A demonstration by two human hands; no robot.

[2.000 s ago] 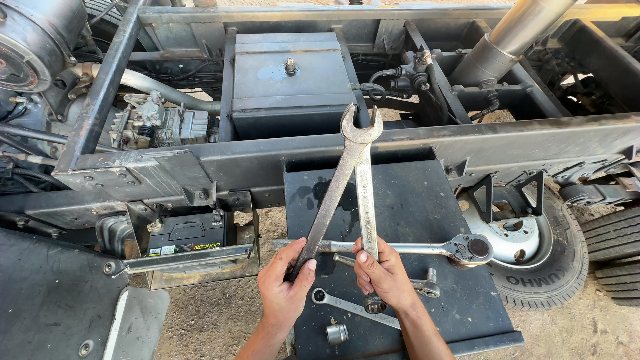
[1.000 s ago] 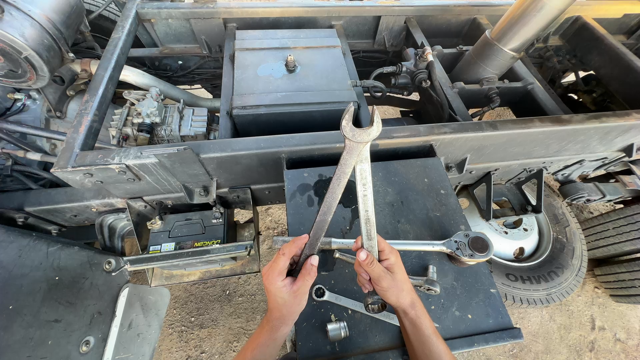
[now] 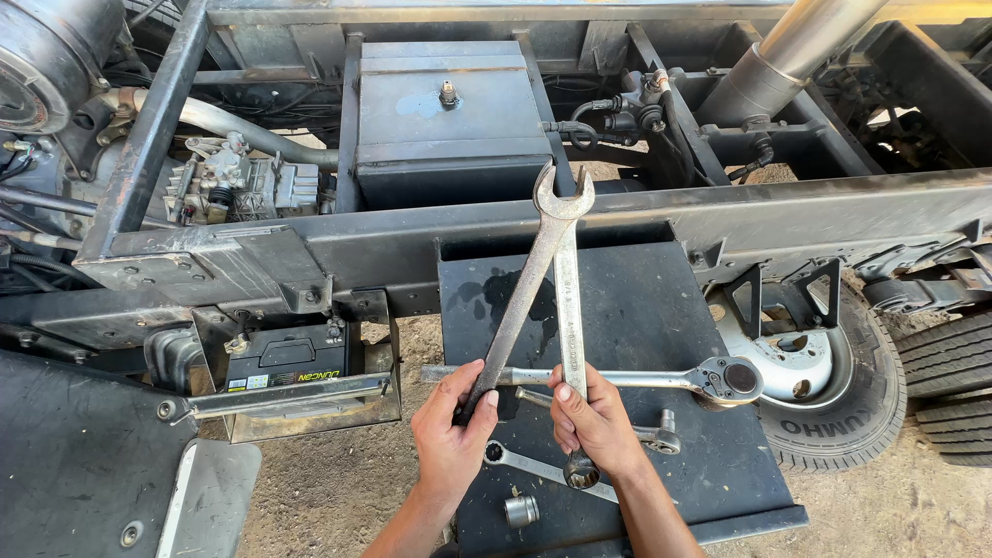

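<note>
My left hand (image 3: 456,434) grips the dark handle of an open-end wrench (image 3: 519,310), its jaw raised and pointing away from me. A shinier combination wrench (image 3: 570,318) is in my right hand (image 3: 597,418), its ring end showing below my fingers. The two wrenches cross at their upper ends, the darker one in front. Behind my hands, a large ratchet (image 3: 728,380) with a long handle lies across a black metal platform (image 3: 643,310). A smaller ratchet (image 3: 659,438), a combination wrench (image 3: 535,467) and a socket (image 3: 521,511) rest there too.
A truck chassis rail (image 3: 372,256) runs across beyond the platform. Behind it sit a metal tank (image 3: 457,116) and a silver cylinder (image 3: 783,70). A battery (image 3: 291,353) is in a bracket at left. A spare wheel (image 3: 837,411) lies at right, beside more tires (image 3: 949,372).
</note>
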